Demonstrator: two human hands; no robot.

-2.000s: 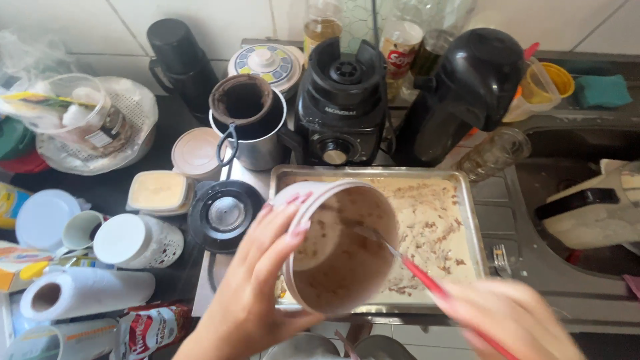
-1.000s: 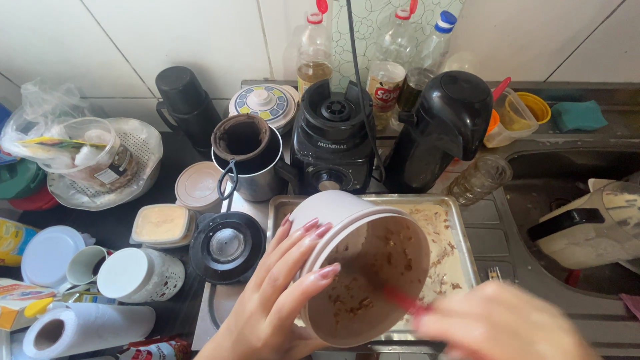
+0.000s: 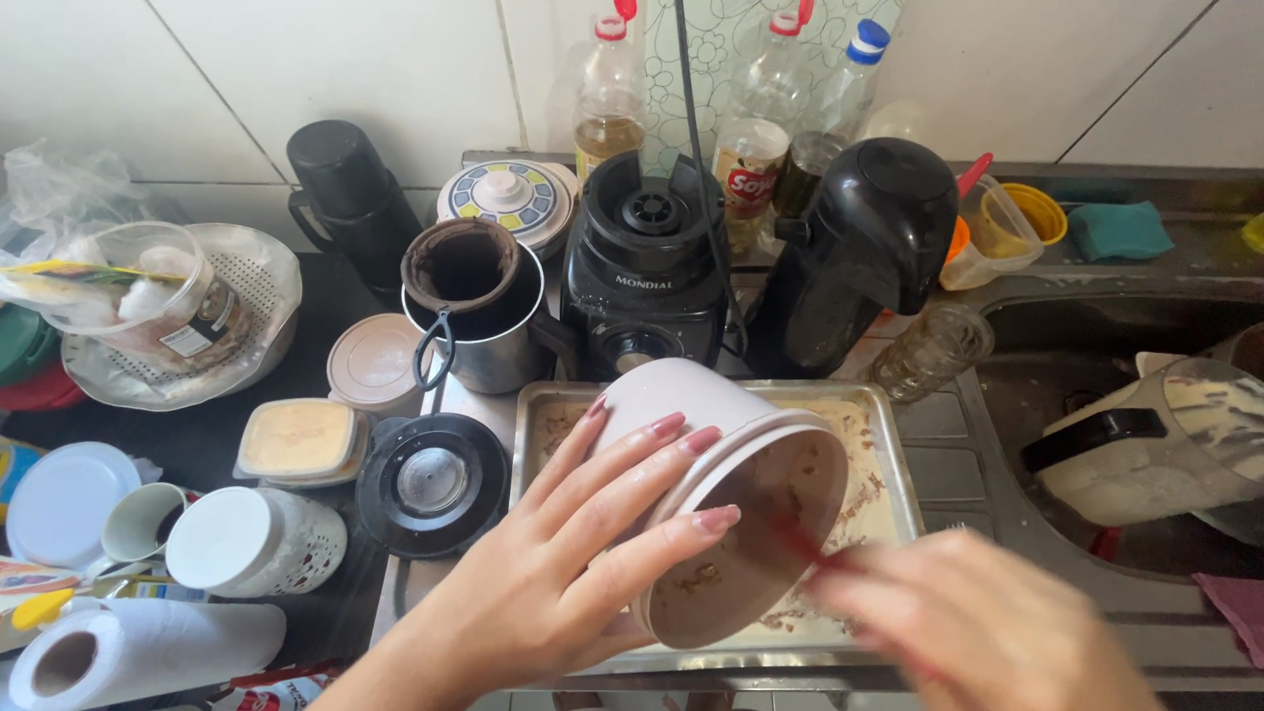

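Observation:
My left hand [image 3: 592, 533] grips a pale plastic tub [image 3: 681, 405] from its left side, tilting it so the mouth faces right and toward me. Bits of brown filling cling to the tub's inner wall. In my right hand [image 3: 978, 612], blurred by motion, is a red-handled utensil [image 3: 805, 543] that reaches into the tub's mouth; its tip cannot be made out. Beneath the tub lies a rectangular metal baking pan [image 3: 901, 464], holding a cream-coloured layer scattered with brown bits. The tub and hands hide part of the pan.
Behind the pan stand a black blender base [image 3: 647, 276], a black pump thermos [image 3: 849, 247] and a metal pot [image 3: 494, 346] with a cloth strainer. A glass jar [image 3: 933, 351] is near the sink [image 3: 1017, 326]. Left are a black lid [image 3: 433, 484], containers and a paper towel roll [image 3: 188, 647].
The tub has tipped further over, its mouth turning toward the right. My right hand and the red-handled utensil have shifted about at its opening. The view has tilted upward.

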